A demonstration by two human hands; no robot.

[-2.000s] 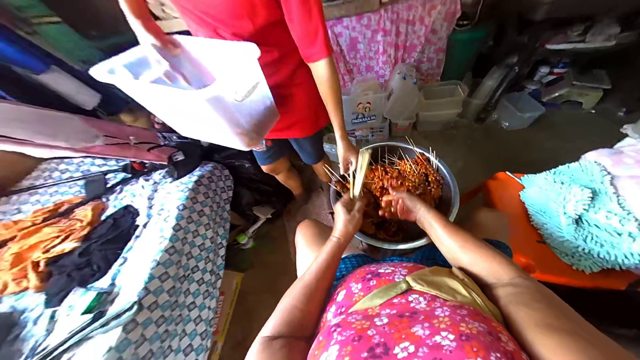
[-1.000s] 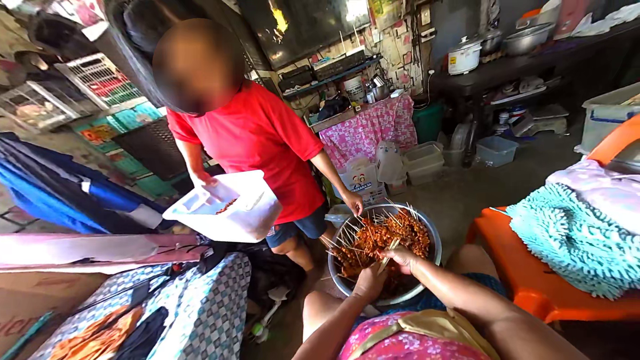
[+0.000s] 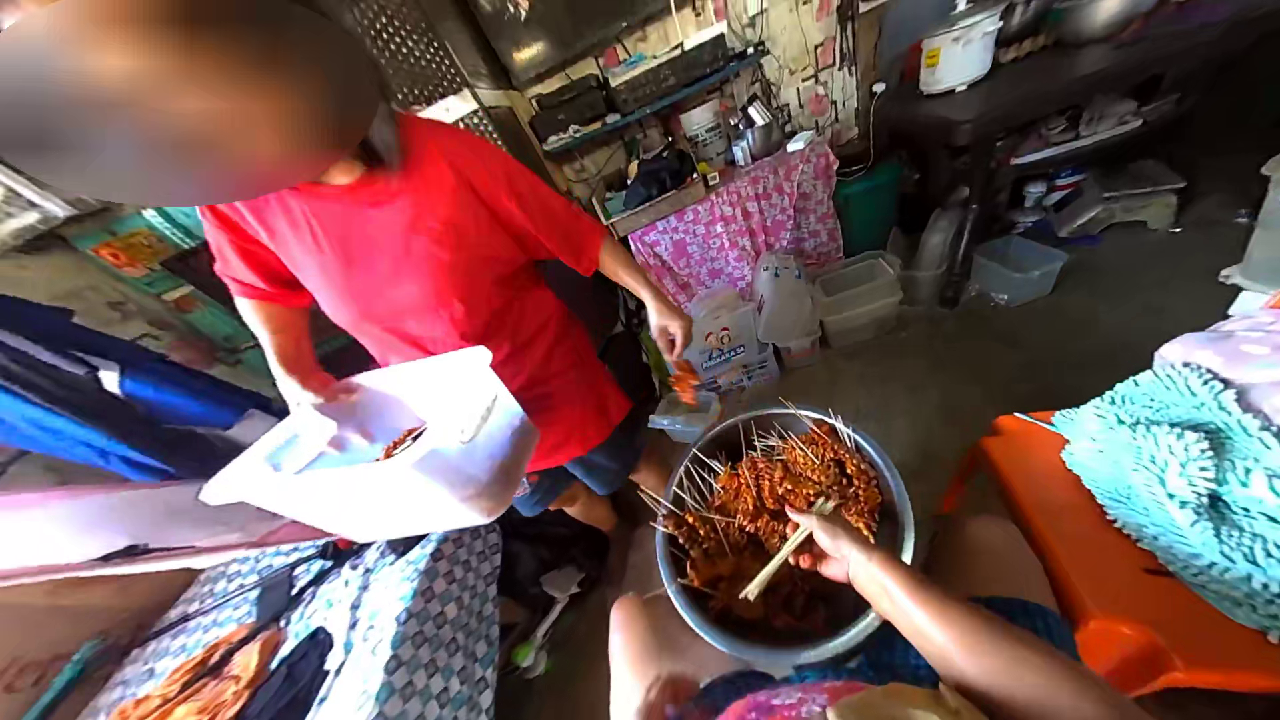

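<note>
A bundle of thin bamboo sticks (image 3: 790,550) is in my right hand (image 3: 832,548), above a wide metal basin (image 3: 905,520) between my knees. Skewers of reddish-brown marinated meat (image 3: 800,480) fill the basin, many stick ends pointing up and left. My left hand (image 3: 668,694) is low at the bottom edge by my knee, blurred and partly cut off; its fingers are unclear. Across from me, a person in a red shirt (image 3: 440,270) holds a white plastic tub (image 3: 450,480) with some skewered meat inside, and dangles orange-red meat (image 3: 684,382) from the other hand just beyond the basin.
An orange plastic stool (image 3: 1080,590) bearing a turquoise shaggy mat (image 3: 1190,480) is at the right. A checkered cloth surface (image 3: 440,610) with clothes lies at the left. Beyond the basin are a small clear container (image 3: 690,415) and several plastic boxes (image 3: 860,290).
My left hand has left the sticks and moved down to the bottom edge; my right hand keeps them. The other person's hand has lifted from the basin with meat. The view has tilted upward since two seconds ago.
</note>
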